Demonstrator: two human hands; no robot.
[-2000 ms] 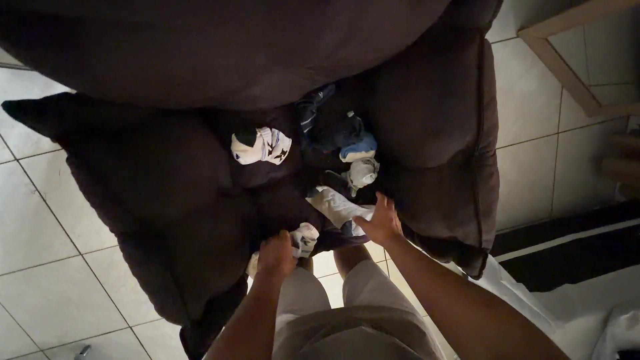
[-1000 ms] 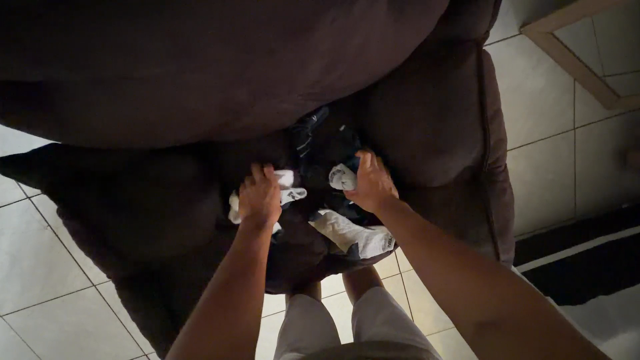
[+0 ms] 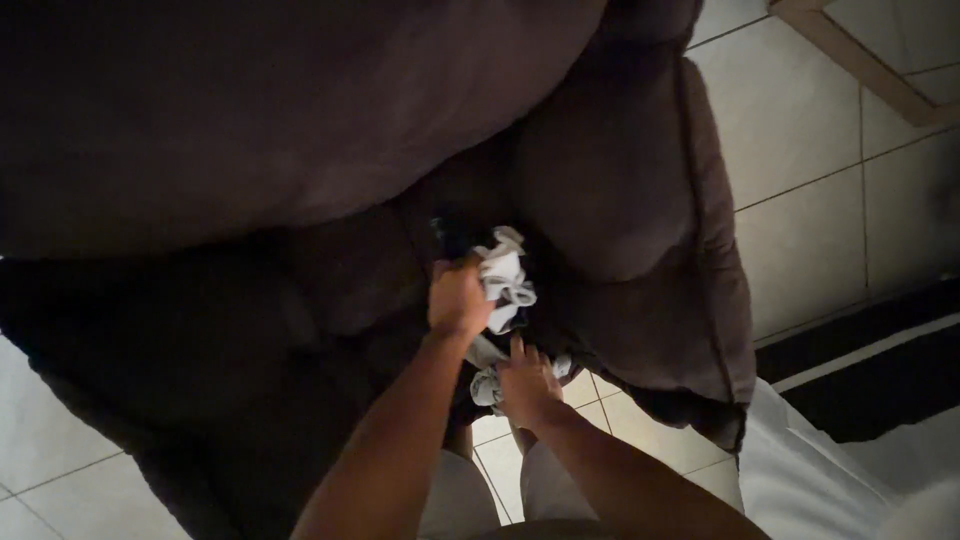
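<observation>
My left hand (image 3: 459, 298) grips a bunch of white and grey socks (image 3: 507, 281) over the middle of a dark padded seat cushion (image 3: 360, 270). Just below and to the right, my right hand (image 3: 529, 382) is on a grey rolled sock (image 3: 486, 387) near the cushion's front edge. Its fingers partly cover light fabric, and whether they grip it is unclear. A pale sock (image 3: 487, 351) lies between the two hands. Dark fabric (image 3: 450, 231) sits beyond my left hand, hard to make out in the shadow.
A large dark backrest cushion (image 3: 300, 97) rises across the top. Pale floor tiles (image 3: 802, 217) surround the seat. A wooden frame (image 3: 862, 64) stands at the upper right, with a black and white striped textile (image 3: 870, 360) and white cloth (image 3: 810, 457) at the lower right.
My left hand has moved right with light socks in it, from the left part of the seat. My right hand has come down toward the front edge.
</observation>
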